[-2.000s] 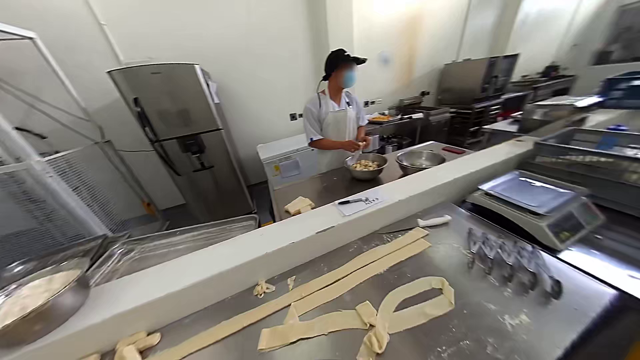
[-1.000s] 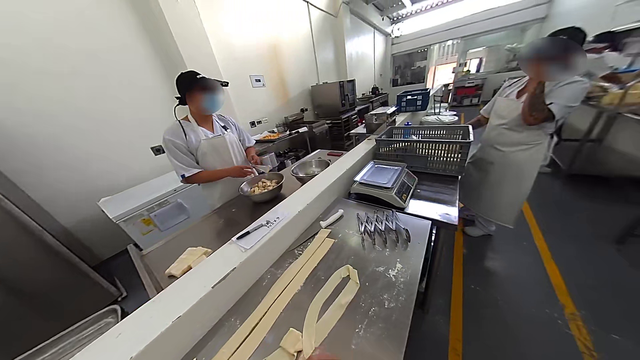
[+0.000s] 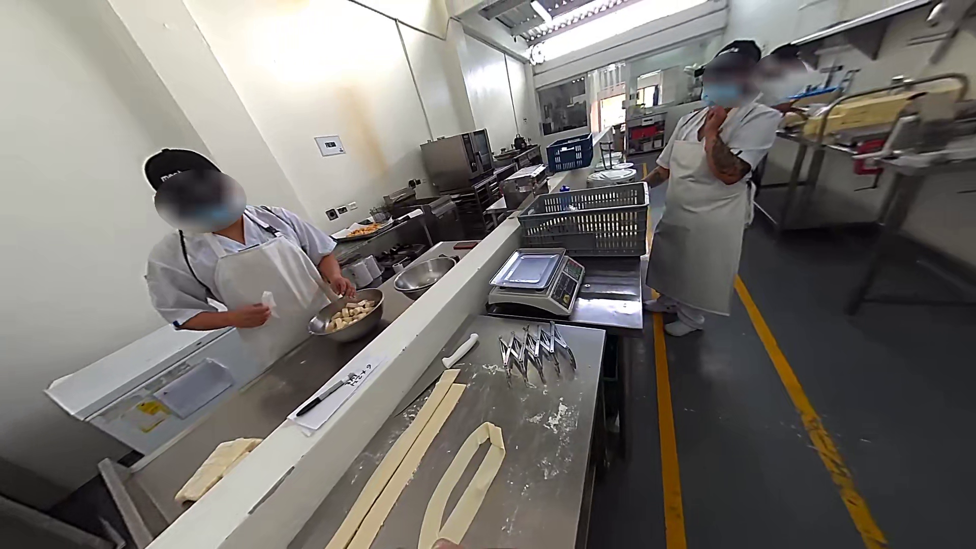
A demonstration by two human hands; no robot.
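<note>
Only the tip of a finger [image 3: 446, 544] shows at the bottom edge, at the lower end of a looped dough strip [image 3: 463, 488]. Which hand it belongs to, and whether it grips the dough, I cannot tell. The rest of my hands is out of sight. Left of the loop, two long flat dough strips [image 3: 404, 457] lie side by side on the steel table [image 3: 549, 488]. A white-handled knife [image 3: 460, 351] rests beyond them, its blade pointing toward me. To its right stands an expanding metal dough cutter [image 3: 536, 352] with several wheels, near scattered flour [image 3: 559, 417].
A white ledge [image 3: 320, 442] bearing a marker [image 3: 323, 398] on paper borders the table. Across it, a co-worker [image 3: 259, 282] stands at a bowl of dough pieces [image 3: 352, 316]. A digital scale [image 3: 537, 280] and grey crate [image 3: 585, 221] sit beyond the cutter. Another person [image 3: 701, 198] stands at right.
The view has swung far to the right, bringing the person at right into sight. Across the ledge, one of the co-worker's hands has moved away from the bowl.
</note>
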